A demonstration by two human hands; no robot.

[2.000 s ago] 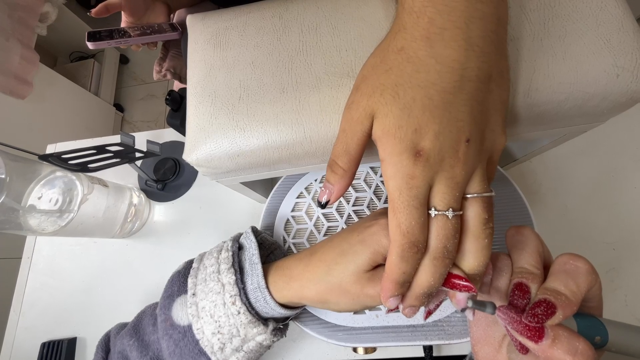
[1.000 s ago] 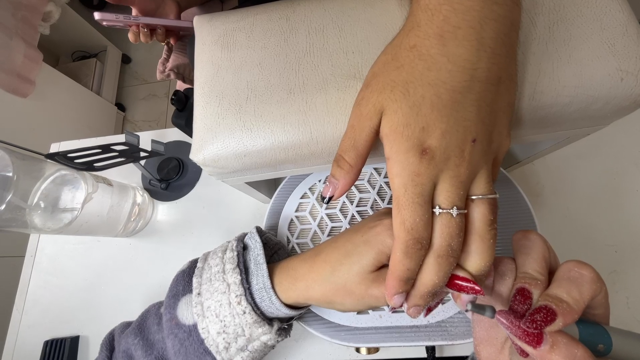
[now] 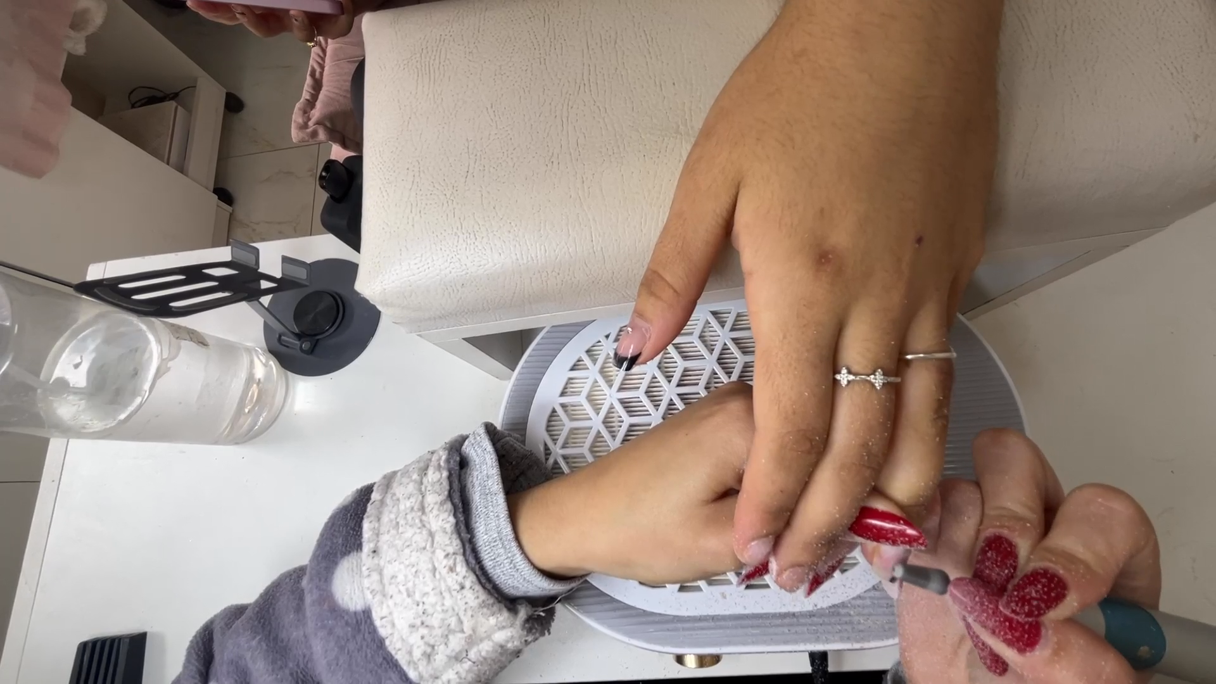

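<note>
My left hand, in a fuzzy grey sleeve, holds the fingers of another person's hand from below; its red nails show among them. That hand wears two rings and rests over a padded armrest, its thumb bearing a black-tipped nail. At the lower right my right hand, with glittery red nails, is shut on an electric nail drill's handpiece. The drill's metal tip is at one of the other person's fingertips; exact contact cannot be told. Fine white dust covers the fingers. Below lies a nail dust collector with a patterned grille.
The cream armrest spans the top. To the left stand a black phone stand and a clear plastic bottle on the white table. Another person's hand holds a pink phone at the top left.
The pink phone and the hand holding it have shifted up toward the frame's edge. My hands and the drill remain in nearly the same place at the fingertips.
</note>
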